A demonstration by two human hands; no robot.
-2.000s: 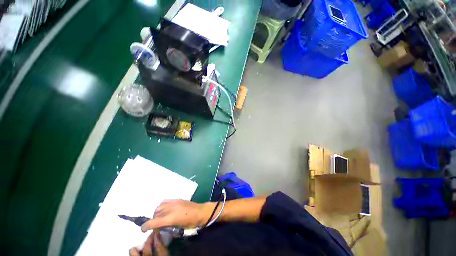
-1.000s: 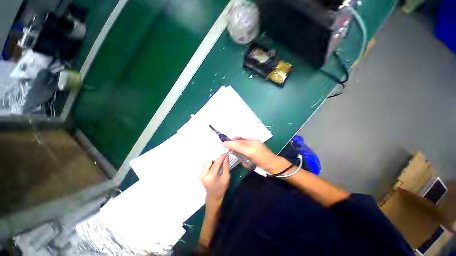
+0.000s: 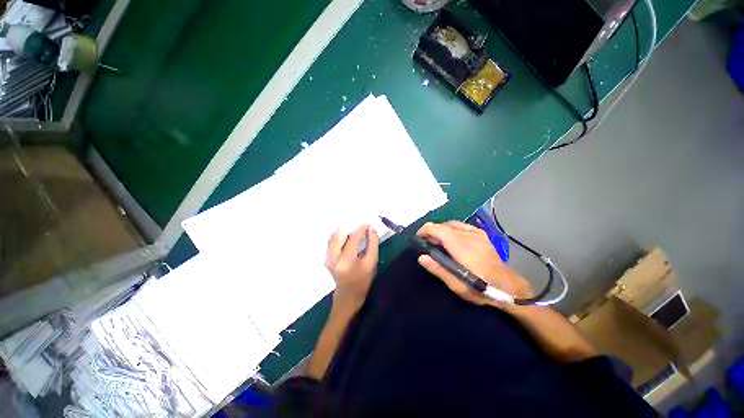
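White panels (image 3: 326, 196) lie overlapping on the green bench, white side up and overexposed. My right hand (image 3: 469, 261) holds a black soldering iron (image 3: 445, 260) like a pen. Its pointed tip is over the panels' near edge, just right of my left hand; contact cannot be told. My left hand (image 3: 352, 257) is at the same edge, fingers pinched around a small grey thing (image 3: 364, 245) too small to name. No solder wire or lead wire can be made out at the tip.
Beyond the panels are the iron stand (image 3: 450, 47) with yellow sponge (image 3: 484, 82) and the black station (image 3: 542, 37). A pale rail (image 3: 261, 122) borders the green conveyor (image 3: 183, 90). A pile of panels with white cords (image 3: 135, 359) is at lower left. A cardboard box (image 3: 628, 326) stands at right.
The view has swung towards the panels and cord pile. The iron has turned and its tip has drawn back from over the panels' middle to their near edge, beside my left hand.
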